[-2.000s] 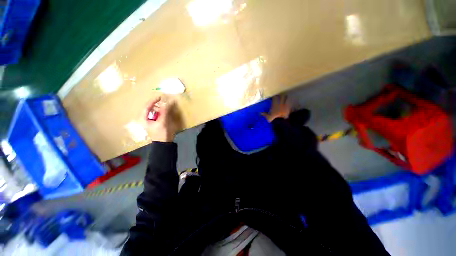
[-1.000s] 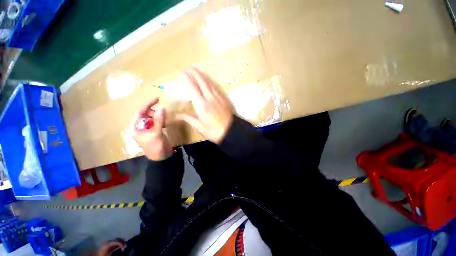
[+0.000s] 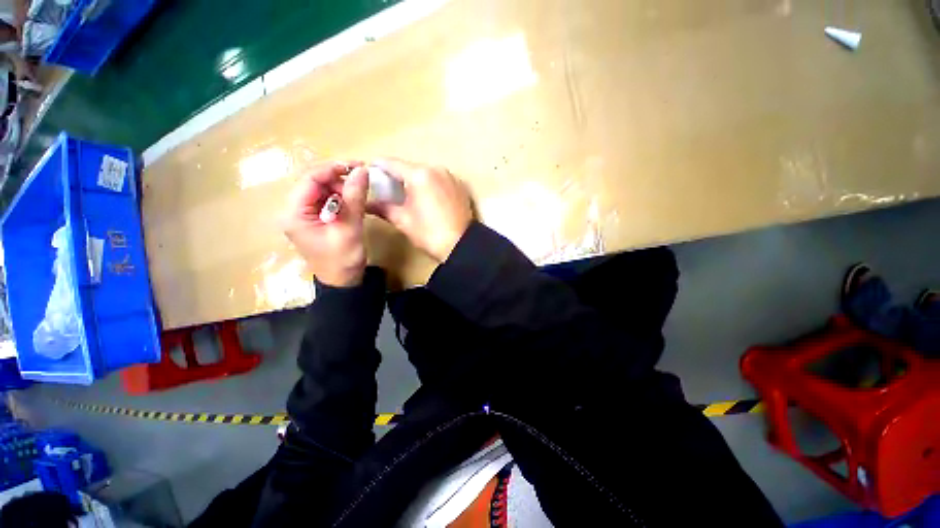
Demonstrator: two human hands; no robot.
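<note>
My left hand [image 3: 332, 219] is raised over the tan bench [image 3: 660, 134], fingers curled round a small white piece with a darker end [image 3: 331, 209]. My right hand [image 3: 431, 204] is close beside it, its fingers shut on a smooth white bottle-like part [image 3: 384, 188]. The fingertips of both hands nearly meet, and whatever is between them is hidden. A small white cone [image 3: 843, 38] lies at the far right of the bench.
A blue bin [image 3: 129, 278] with a crumpled clear bag stands at the bench's left end. A green belt [image 3: 222, 72] runs beyond the bench. Red stools [image 3: 881, 397] stand at right and under the left edge. A person's foot and trouser leg [image 3: 876, 299] show at right.
My right hand has come up from below the bench edge to my left hand and taken hold of the white part that lay on the bench. The red colour in my left hand no longer shows.
</note>
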